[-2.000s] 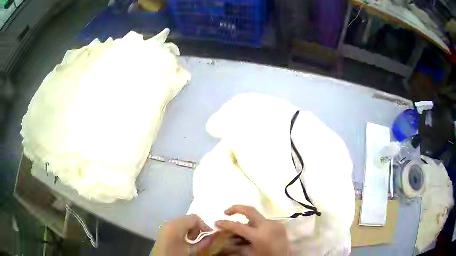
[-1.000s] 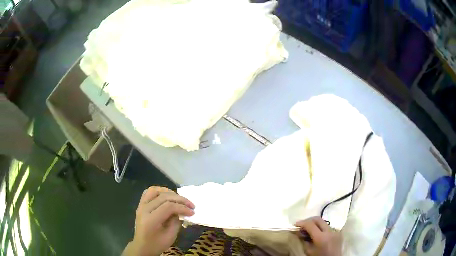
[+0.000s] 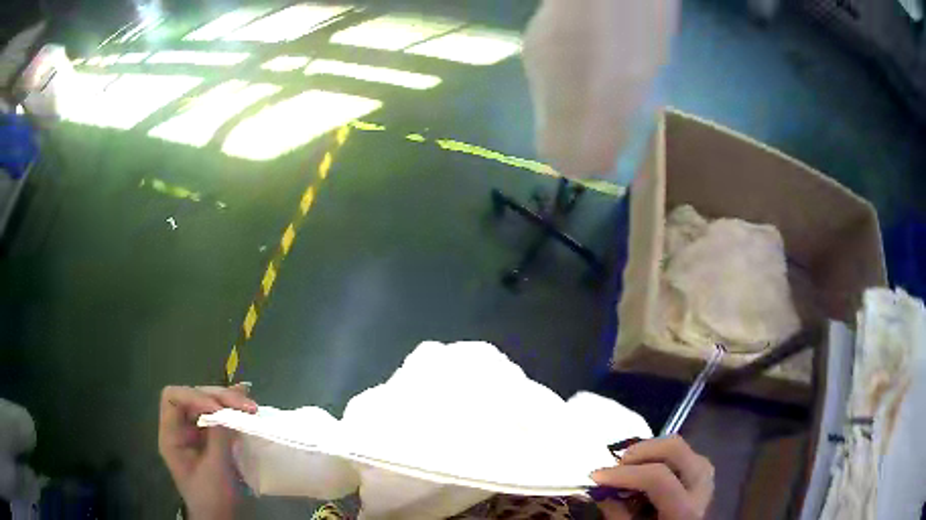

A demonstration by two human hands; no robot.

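Observation:
A white or cream garment (image 3: 457,406) is stretched by its edge between my two hands, low in the view. My left hand (image 3: 201,437) pinches the left end of the edge between thumb and fingers. My right hand (image 3: 655,477) grips the right end. A small dark strand, perhaps the cord, shows at my right fingertips. The rest of the garment hangs towards me and is cut off by the lower edge.
An open cardboard carton (image 3: 640,254) with cream cloth (image 3: 733,279) inside stands at right. The table's side with the garment pile (image 3: 881,396) shows at far right. Green floor bears yellow-black tape (image 3: 269,274). A dark wheeled base (image 3: 553,229) and a blurred pale shape (image 3: 599,81) are beyond.
The view has turned left, from the table to the floor and carton. The garment edge is now held up off the table, stretched between both hands, which have moved further apart.

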